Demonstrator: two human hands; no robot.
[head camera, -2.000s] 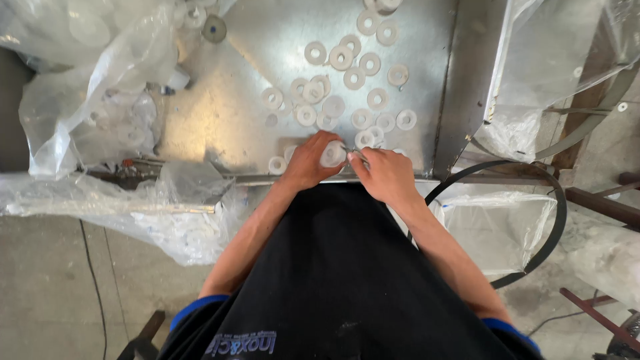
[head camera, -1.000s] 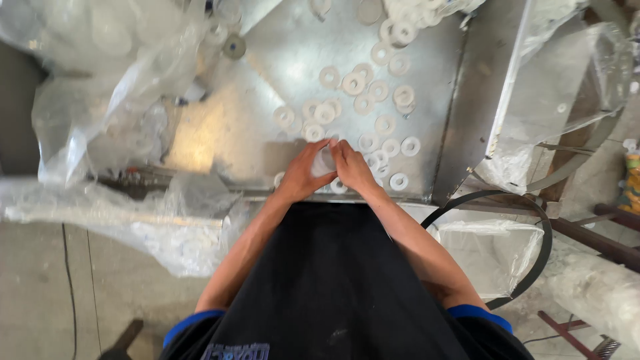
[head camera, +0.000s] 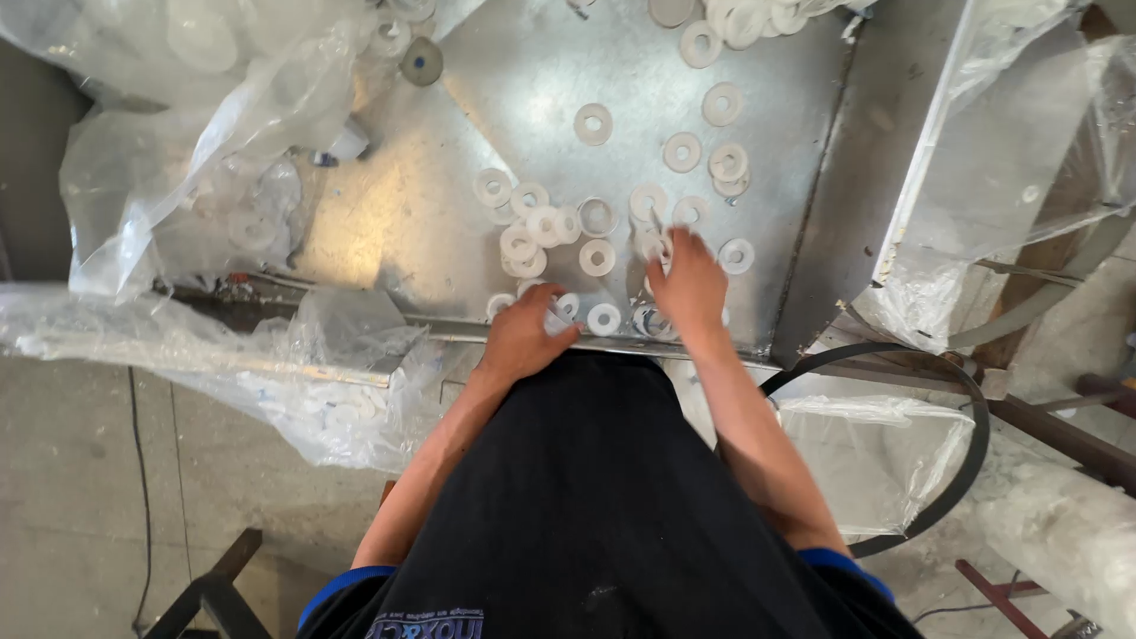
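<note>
Many flat white rings, plastic-looking, lie over the sheet-metal tray (head camera: 497, 106), such as a single ring (head camera: 593, 124) near its middle. My left hand (head camera: 526, 335) is at the tray's near edge, thumb and fingers around a translucent whitish piece (head camera: 559, 318). To its right a white ring (head camera: 604, 319) lies flat. My right hand (head camera: 690, 282) reaches over the tray with its fingertips at a whitish ring (head camera: 652, 244); blur hides whether it grips that ring. Below that hand, a few rings (head camera: 652, 321) lie against the near edge.
Clear plastic bags (head camera: 204, 177) holding white parts cover the left side. A heap of rings (head camera: 754, 18) is at the top right. The tray's raised metal wall (head camera: 852, 177) runs along the right. A black hoop (head camera: 981, 426) hangs beside a clear bag (head camera: 870, 461).
My hands were together at the near edge; they are now apart, the right one having moved right and farther into the tray.
</note>
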